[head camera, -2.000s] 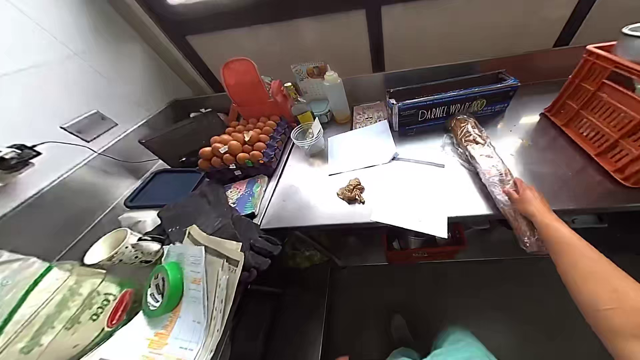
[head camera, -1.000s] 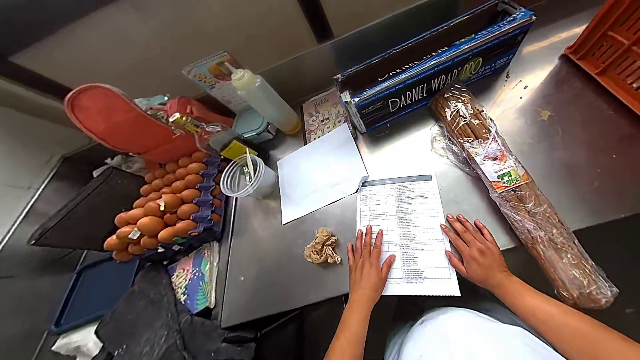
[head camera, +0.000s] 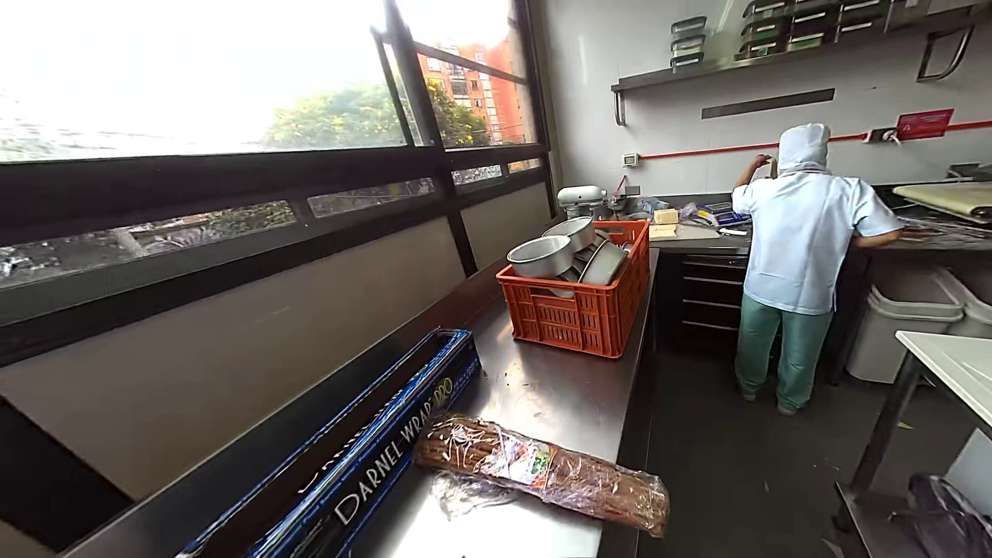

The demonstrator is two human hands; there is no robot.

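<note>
Neither my left hand nor my right hand shows in the head view. A long brown bundle in clear plastic film (head camera: 573, 474), bearing a printed label, lies on the stainless steel counter (head camera: 535, 380) and reaches its right edge. Beside its left end stands a long blue Darnel wrap box (head camera: 395, 457), its top uncovered. Farther along the counter is an orange plastic crate (head camera: 570, 314) with round metal pans (head camera: 540, 257) piled in it.
A co-worker (head camera: 802, 225) stands at the far counter, back turned. A stand mixer (head camera: 581, 198) stands near the corner. Windows line the left side. At right are a white-topped table (head camera: 957, 372) and pale bins (head camera: 903, 325).
The view has swung up and right, away from my hands. Earlier, my right hand left the wrapped bundle, and both hands lay on a printed sheet.
</note>
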